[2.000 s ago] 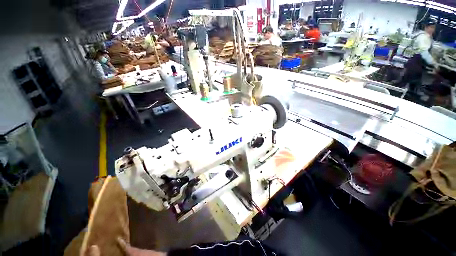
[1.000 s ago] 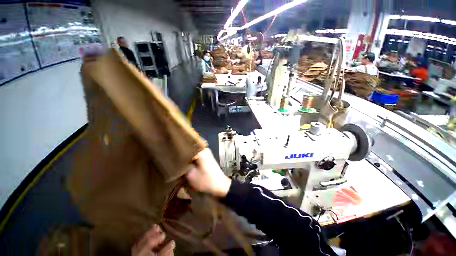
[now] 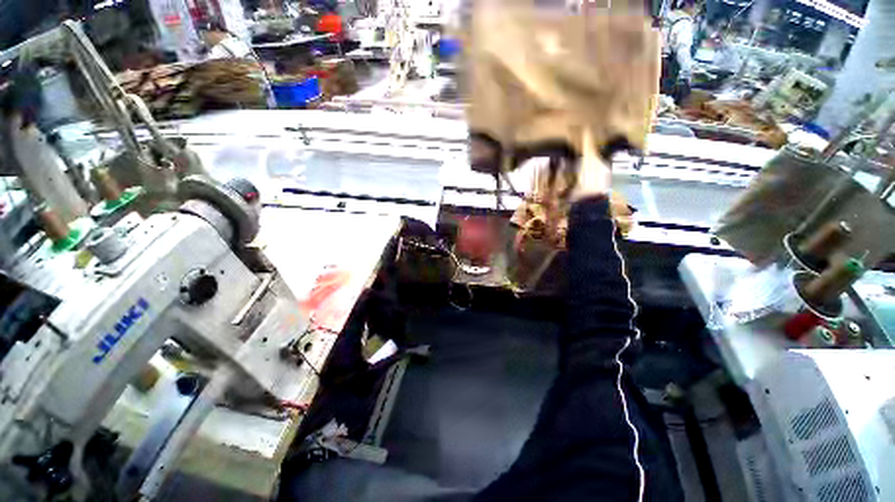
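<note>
My right hand (image 3: 591,176) is at the end of my outstretched dark sleeve, upper centre right, blurred. It grips a brown bag (image 3: 561,74) by its lower edge, and the bag stands up above the hand, cut off by the top of the picture. The fingers are mostly hidden or smeared. My left hand is not in view. The white JUKI sewing machine (image 3: 128,324) is at the left, with nothing in my hand touching it.
A dark handwheel (image 3: 224,208) and thread cones (image 3: 110,188) are at left. A red mesh round item (image 3: 475,235) and tan pieces (image 3: 538,224) lie beyond the table. Another white machine (image 3: 824,422) is at right. A long white-edged bench (image 3: 363,167) crosses behind. A person (image 3: 679,44) stands far back.
The view has swung right, so the machine is now at the left. My right arm has stretched forward with the brown bag raised. My left hand has gone out of view.
</note>
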